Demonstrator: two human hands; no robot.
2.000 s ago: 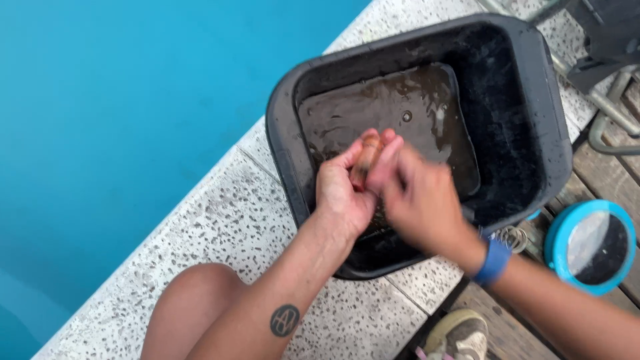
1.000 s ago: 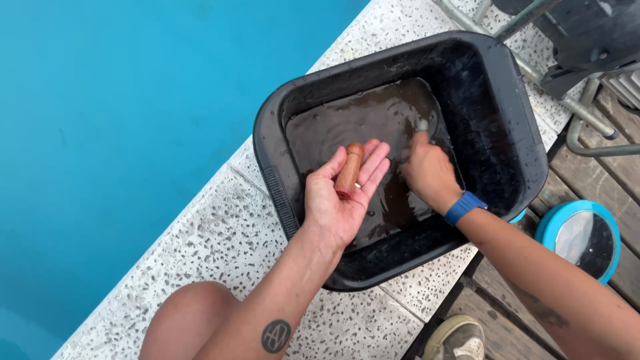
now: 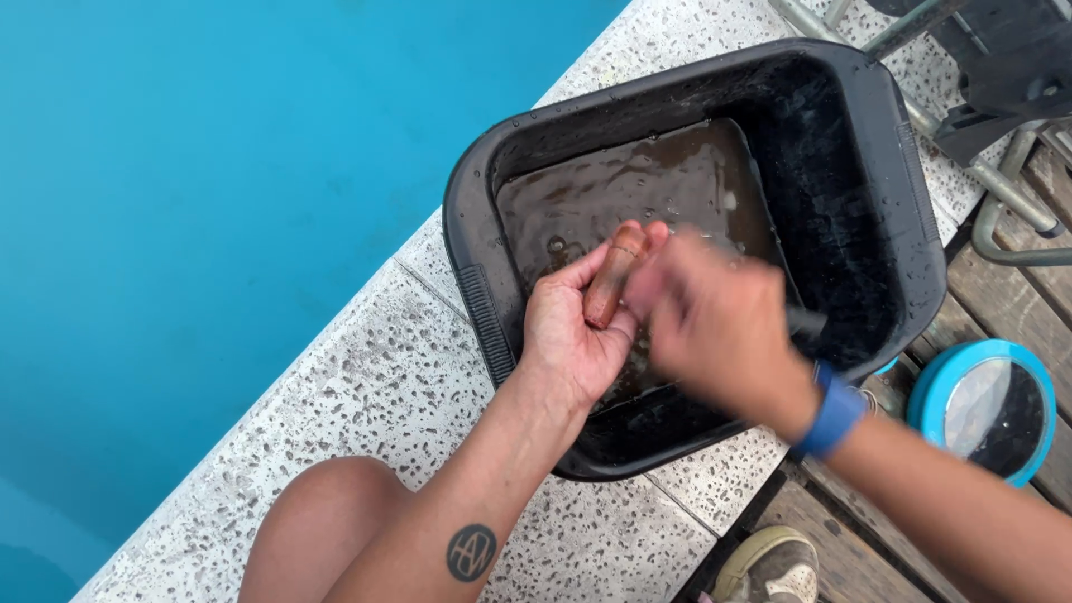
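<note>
A small reddish-brown piece, like a wooden handle (image 3: 615,276), lies across the palm and fingers of my left hand (image 3: 574,322), which is cupped above a black plastic tub (image 3: 473,193). Close on its right is my right hand (image 3: 720,314), blurred by motion, with its fingertips by the piece. Whether the right fingers grip anything cannot be told. Shallow, murky brown water (image 3: 636,184) covers the tub's floor, and a small pale thing (image 3: 729,201) shows in it near the far right side.
Pool water (image 3: 209,167) lies left of the speckled stone edge (image 3: 360,377) on which the tub stands. At right are a round blue-rimmed container (image 3: 984,410), metal tubing (image 3: 1013,197) and wooden decking (image 3: 980,301). A shoe (image 3: 770,565) is below the tub.
My right hand was dipped in the tub's water a second ago and has come up beside my left hand. The reddish-brown piece has stayed in my left hand.
</note>
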